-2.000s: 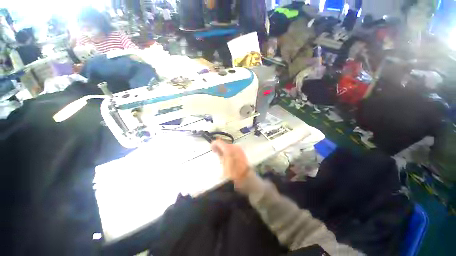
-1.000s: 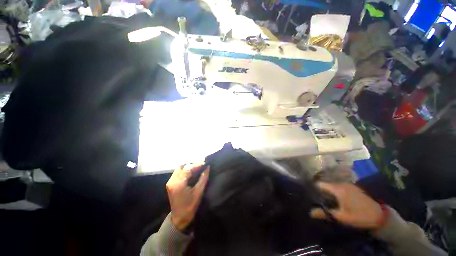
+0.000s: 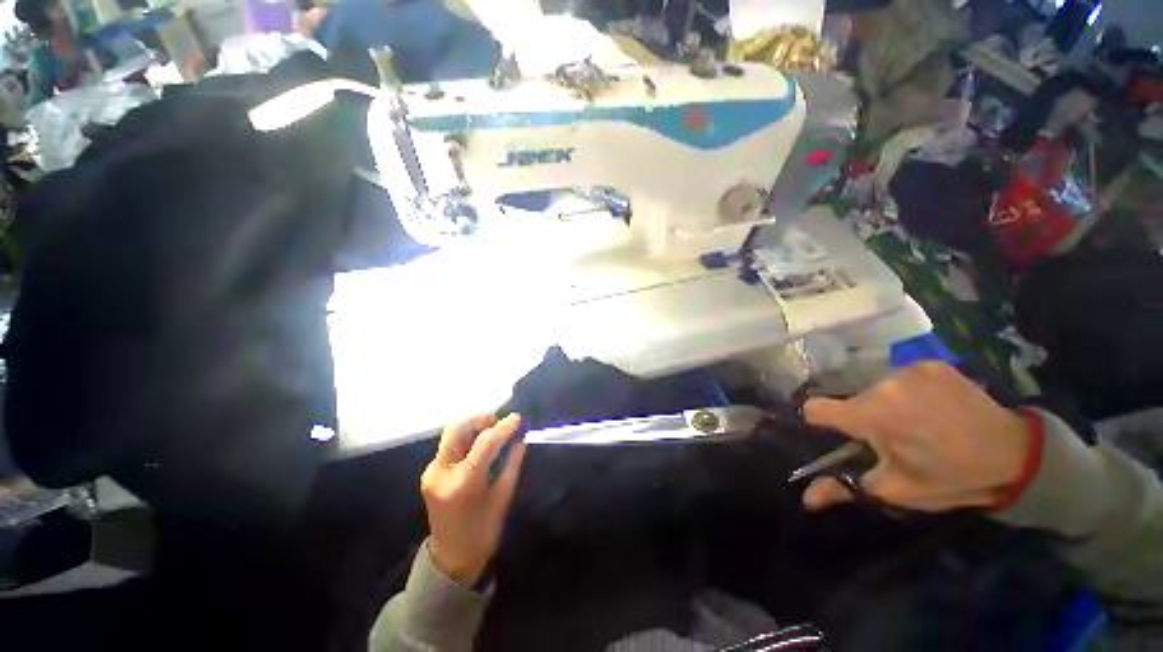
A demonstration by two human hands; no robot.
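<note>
My right hand (image 3: 925,439) holds the fabric shears (image 3: 650,427) by their black handles. The long silver blades point left and lie across the black fabric (image 3: 574,389) at the table's front edge. The blade tips reach my left hand (image 3: 469,490), which pinches the fabric. A small slim metal tool (image 3: 826,464) also shows at my right fingers; what it is I cannot tell. The rest of the fabric hangs dark over the lap, its folds hard to make out.
The white sewing machine (image 3: 612,140) stands behind the hands on its bright machine bed (image 3: 446,338). A large black cloth mass (image 3: 179,293) hangs at the left. An accessory tray (image 3: 816,280) is at the table's right end. A blue bin edge (image 3: 925,352) shows below it.
The right hand first reached to the shears on the machine bed. Both hands then came to the black fabric at the front. The shears now show clearly, with their blades across the fabric.
</note>
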